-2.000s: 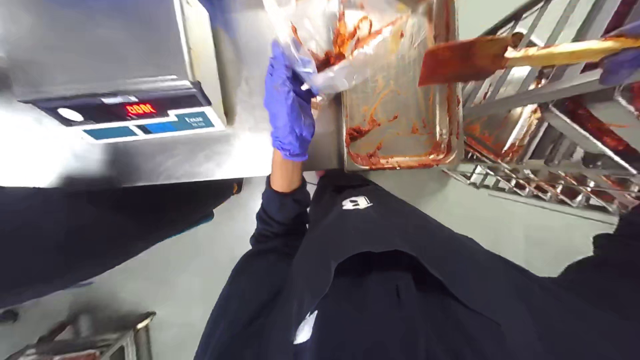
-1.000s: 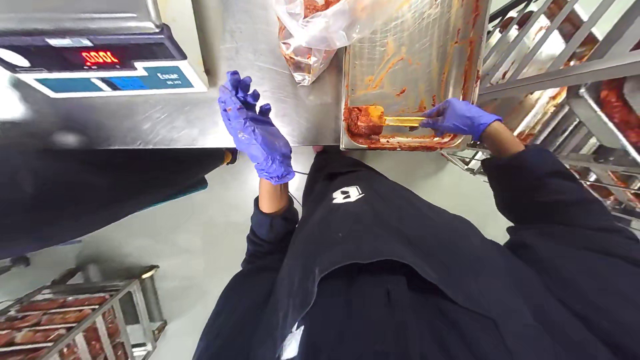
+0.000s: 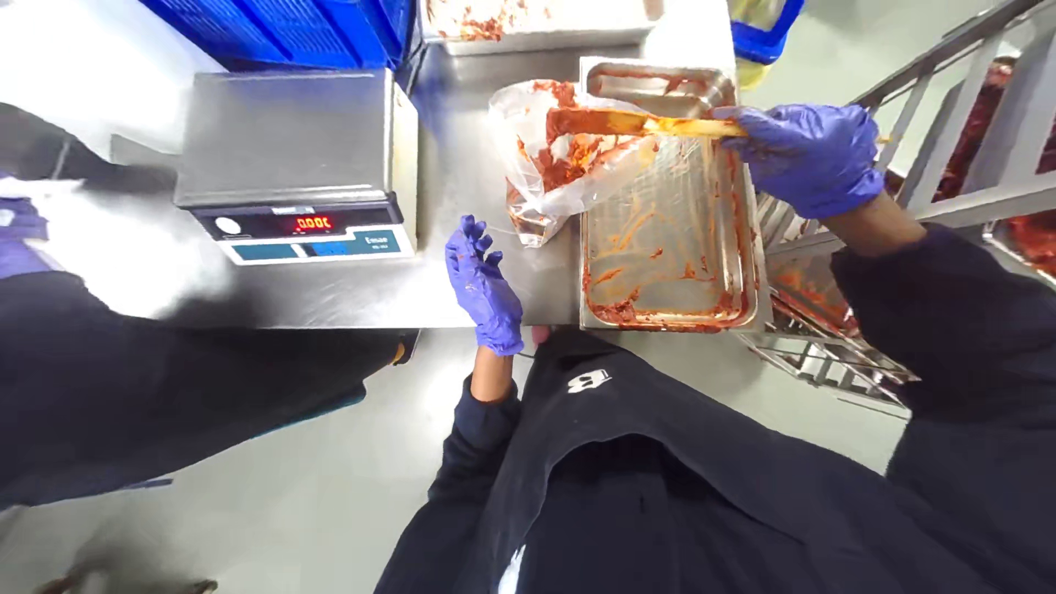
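Observation:
My right hand [image 3: 813,157], in a purple glove, grips the yellow handle of a spatula [image 3: 615,123] whose blade is coated in red paste. The blade is over the open mouth of a clear plastic bag [image 3: 540,210] with red paste inside and on its walls. Beside the bag, partly under it, lies a metal tray [image 3: 660,247] smeared with paste, thickest at its near edge. My left hand [image 3: 485,285], gloved too, holds nothing; its fingers are slightly curled and apart, over the steel table's near edge, below and left of the bag.
A digital scale [image 3: 289,140] stands at the left on the steel table [image 3: 462,107]. Behind are a blue plastic crate [image 3: 280,29] and another paste-smeared tray [image 3: 536,37]. Metal racks [image 3: 949,165] with trays are at the right. A co-worker [image 3: 165,396] stands at the left.
The spatula was low in the tray a second ago; my right hand has raised it to the bag's mouth. Two seconds ago my left hand was at the bag; it has let go of it.

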